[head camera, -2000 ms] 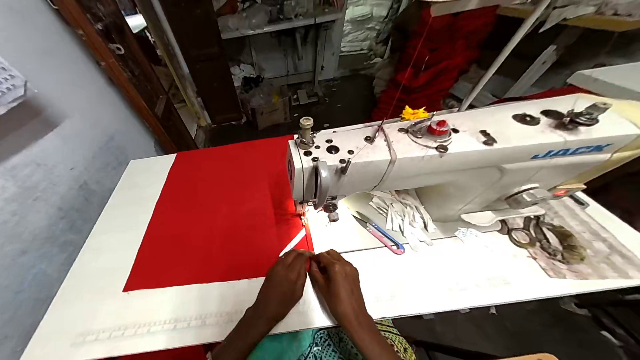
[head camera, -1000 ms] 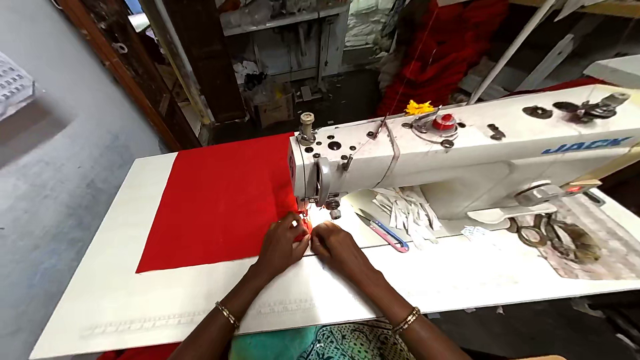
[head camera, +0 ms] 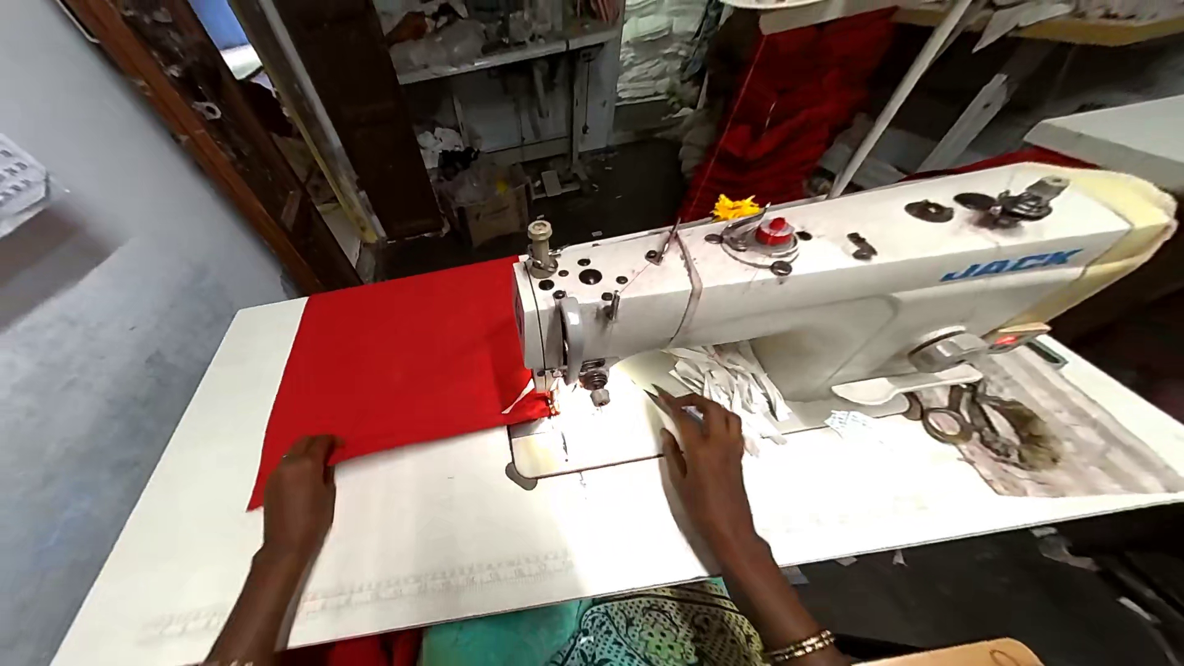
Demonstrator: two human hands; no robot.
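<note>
Red fabric (head camera: 407,351) lies flat on the white sewing table, its right corner at the needle of a white Jack sewing machine (head camera: 814,277). My left hand (head camera: 301,486) has its fingers bent over the cloth's front edge near the left corner; whether they pinch it is hard to tell. Right of the needle, my right hand (head camera: 708,462) has its fingers around a slim pointed tool (head camera: 661,398), mostly hidden by the hand, beside a heap of white fabric strips (head camera: 735,384). A short white strip end (head camera: 518,398) shows at the cloth's corner by the needle.
Scissors (head camera: 948,421) rest on a stained cloth (head camera: 1091,444) at the table's right. A printed ruler scale (head camera: 444,583) runs along the front edge. Red thread rises from the machine's top. More red fabric (head camera: 786,111) hangs behind, and a wall (head camera: 120,231) stands at the left.
My hands were together by the needle. The left has moved left along the cloth's front edge; the right has moved right onto the slim tool, which lay on the table before.
</note>
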